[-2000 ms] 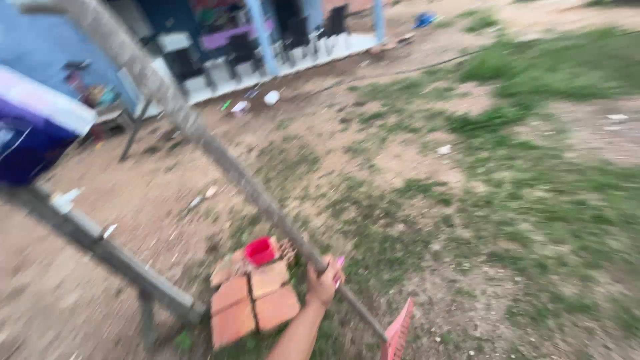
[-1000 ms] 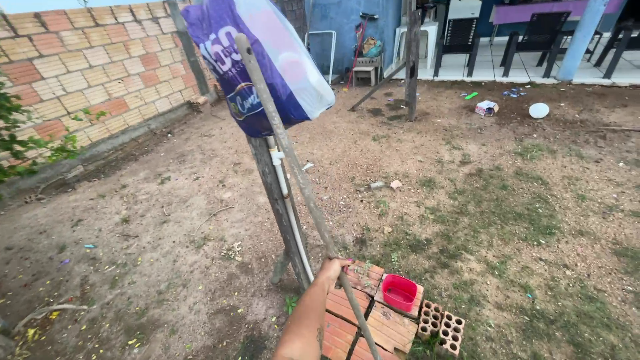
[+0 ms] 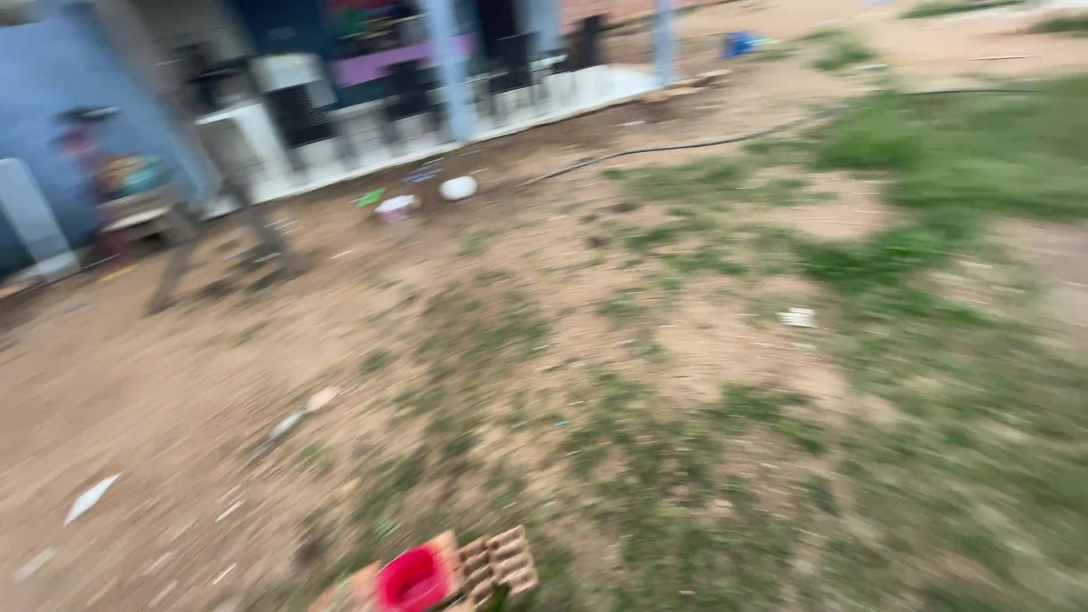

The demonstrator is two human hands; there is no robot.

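Observation:
Neither of my hands shows in the head view, and the rake is out of sight too. At the bottom edge a red plastic container (image 3: 414, 580) rests on orange bricks (image 3: 364, 586), partly cut off by the frame. Hollow clay bricks (image 3: 497, 563) with rows of holes lie just right of it. The whole view is blurred by motion.
Patchy grass (image 3: 935, 255) and bare soil stretch ahead. Wooden posts (image 3: 255, 217) stand at the left. A dark hose (image 3: 680, 146) crosses the ground. A white round object (image 3: 458, 188) lies before the tiled porch (image 3: 544, 113), where black chairs and a blue pillar (image 3: 449, 68) stand.
The hand and the long wooden handle it held a second ago are out of view, as is the purple-and-white bag. The view has swung to the right.

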